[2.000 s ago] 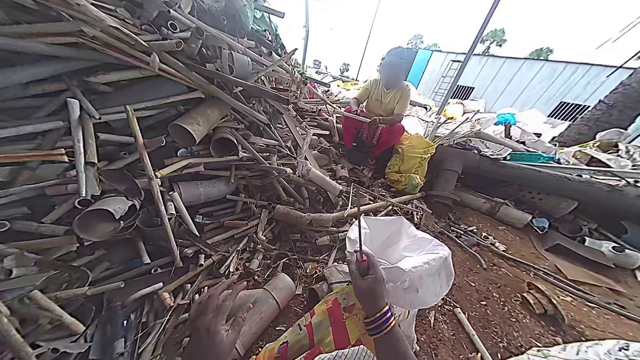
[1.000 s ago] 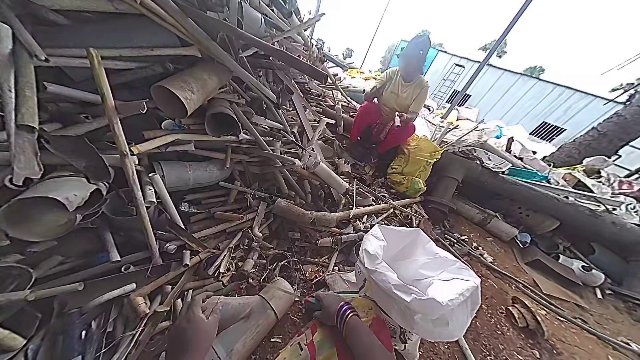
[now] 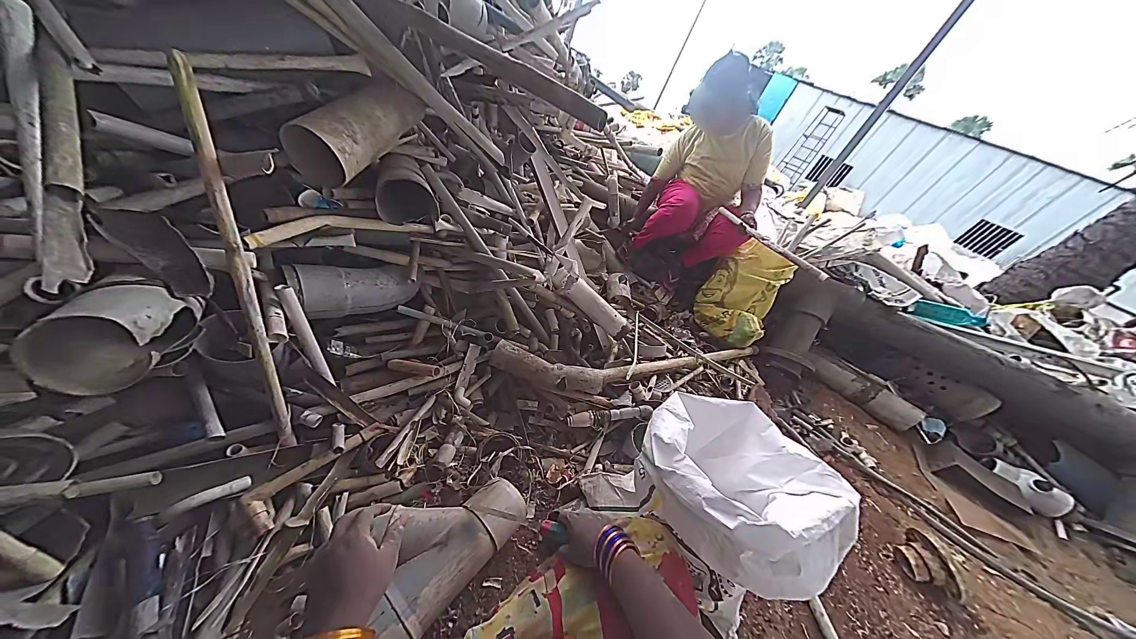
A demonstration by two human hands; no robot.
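My left hand (image 3: 355, 559) rests against a wide, dirty plastic pipe section (image 3: 444, 564) at the bottom; whether its fingers grip the pipe cannot be told. Bangles circle the wrist of my right hand (image 3: 581, 535), whose fingers are curled on a small dark and green object (image 3: 554, 532), perhaps a tool handle. That hand lies just right of the pipe, over a red and yellow printed sack (image 3: 541, 608). An open white woven sack (image 3: 745, 488) stands right of my right hand. Scrap pipes, among them a bent pipe piece (image 3: 550, 368), lie ahead.
A tall heap of scrap pipes (image 3: 355, 133) fills the left and centre. Beyond it a person (image 3: 719, 169) in a yellow top sits holding a pipe, beside a yellow sack (image 3: 741, 288). A thick dark pipe (image 3: 967, 364) lies across the right, before a metal-sheet wall (image 3: 932, 160).
My right hand, raised with a thin dark tool two seconds ago, is lowered beside the wide pipe. My left hand has come down onto that pipe. The seated person now holds a pipe out sideways.
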